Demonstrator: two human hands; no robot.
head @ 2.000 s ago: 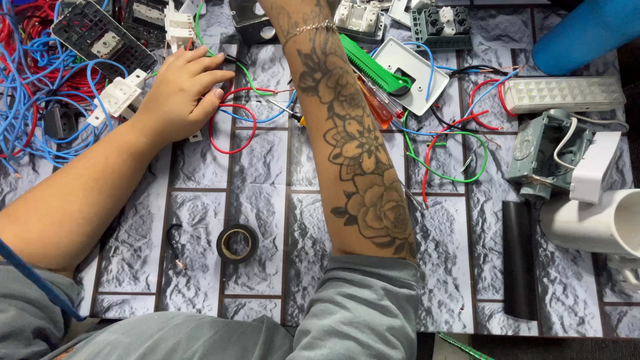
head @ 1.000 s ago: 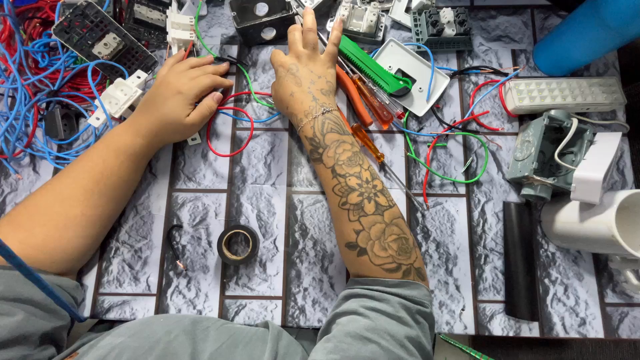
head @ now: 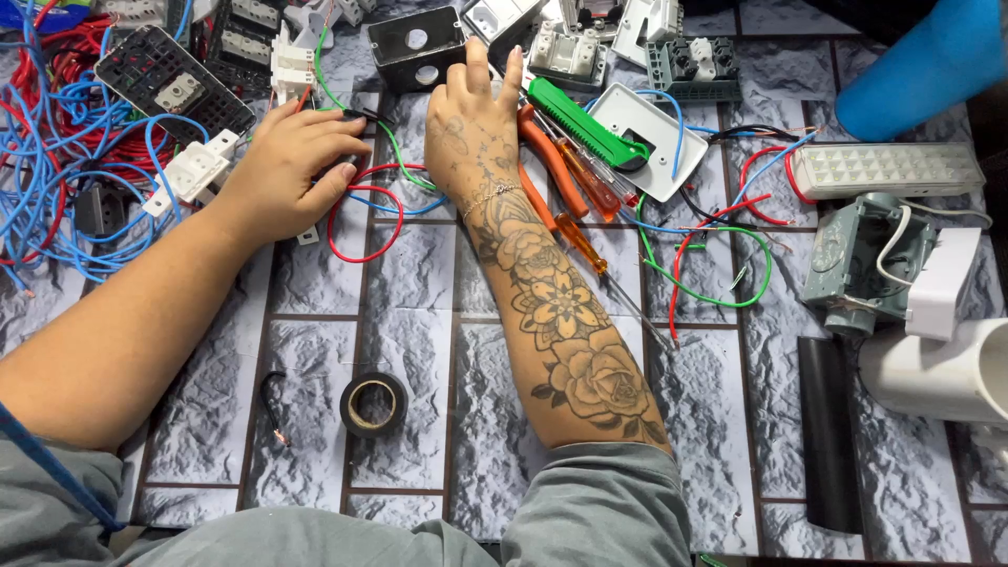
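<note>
My left hand (head: 295,169) lies palm down beside white socket modules (head: 293,67), its fingertips by a black-taped joint of green wire (head: 394,150); whether it grips anything is hidden. My right hand (head: 476,118) is palm down, its fingers reaching beside a black metal box (head: 417,47), near a white switch frame. What lies beneath its palm cannot be seen. Right of it are orange-handled pliers (head: 555,165), orange-handled screwdrivers (head: 581,240), and a green utility knife (head: 583,122) partly on a white cover plate (head: 681,153). A roll of black electrical tape (head: 373,404) lies nearer my body.
Tangled blue and red wires (head: 87,157) cover the upper left. At right are an LED light bar (head: 886,169), a grey electrical box (head: 854,260), a white pipe (head: 929,366), a black tube (head: 831,433) and a blue cylinder (head: 913,71). A short black wire (head: 272,405) lies left of the tape.
My right hand, beyond the top edge two seconds ago, came back into view beside the black box, uncovering the pliers and screwdrivers. My left hand has stayed in nearly the same place.
</note>
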